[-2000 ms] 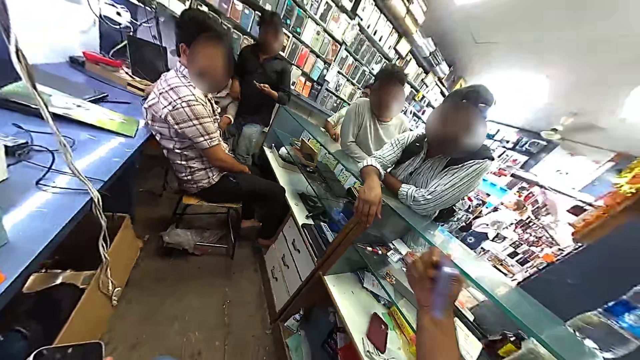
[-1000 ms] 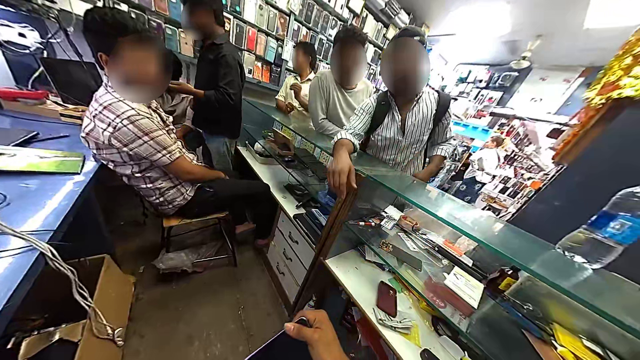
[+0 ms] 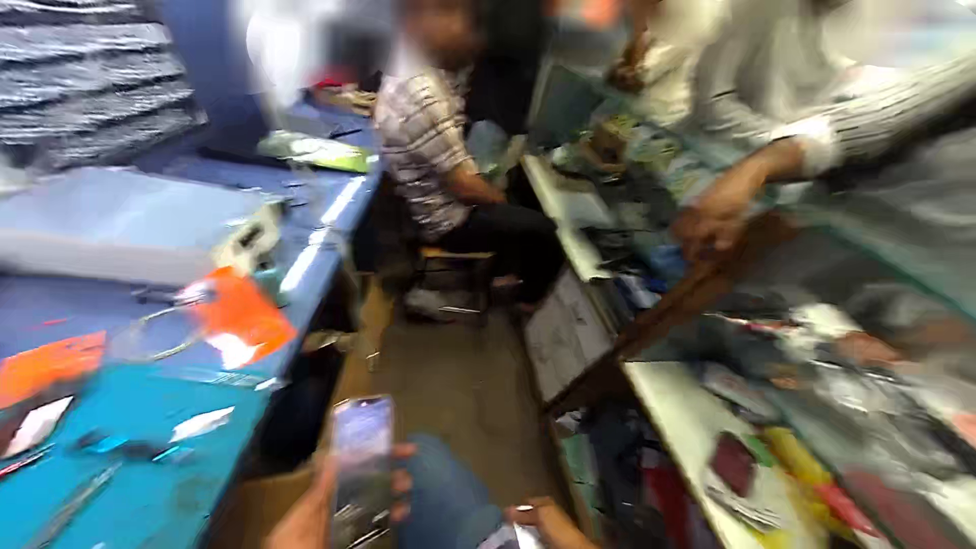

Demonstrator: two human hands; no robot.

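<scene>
Low in the blurred head view, my left hand is closed around a smartphone, its fingertips showing at the phone's right edge. To its right, at the bottom edge, my right hand has its fingers on a small white and silver thing that is too blurred to name. My knee in blue jeans shows between the two hands.
A blue workbench with a teal mat and orange packets lies left. A person sits on a stool ahead. A glass counter runs along the right, with a customer's hand resting on it.
The view has swung left and down, bringing the teal mat into sight. Both hands are now low in view; one second ago only one hand showed plainly, at the bottom edge.
</scene>
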